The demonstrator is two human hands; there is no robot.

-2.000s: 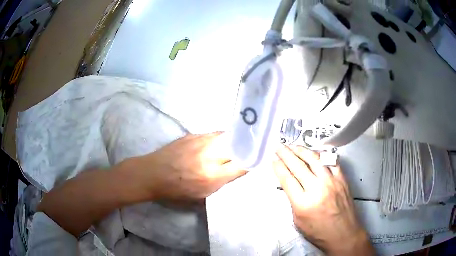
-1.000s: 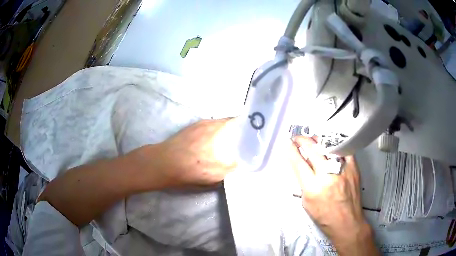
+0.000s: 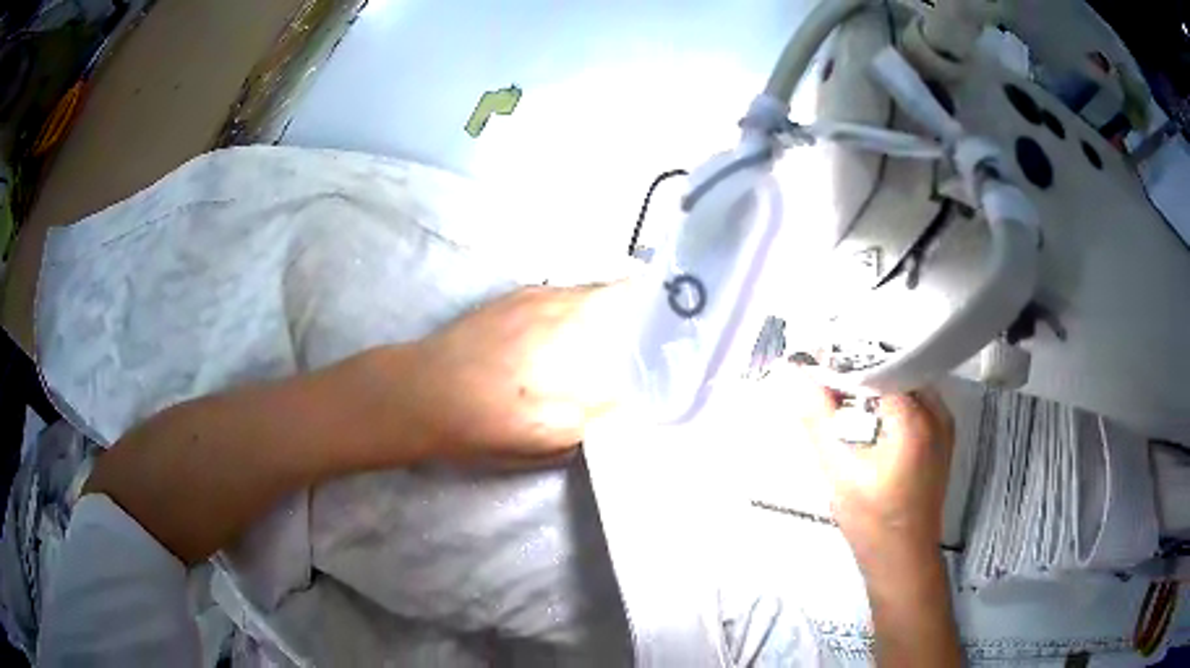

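Note:
The pale grey-white garment [image 3: 405,535] spreads over the table's left side and front, under my left forearm. My left hand [image 3: 529,372] lies on the cloth, its fingertips hidden by the lamp and its glare. My right hand [image 3: 890,457] is beside the needle area of the white sewing machine [image 3: 966,287], fingers bent; whether they pinch cloth cannot be told. A pale strip of cloth [image 3: 659,561] runs between my hands toward the front edge. The glaring oval lamp [image 3: 698,313] hangs over the work.
A stack of folded off-white pieces [image 3: 1044,489] stands right of my right hand. A yellow-green scrap [image 3: 493,110] lies on the table at the back. A brown cardboard sheet [image 3: 131,131] and orange handles [image 3: 59,118] are at the far left. A numbered scale runs along the front edge.
My right hand has moved right, toward the stack, and its fingers have gone from extended to bent. My left hand has shifted slightly. The view has also shifted a little.

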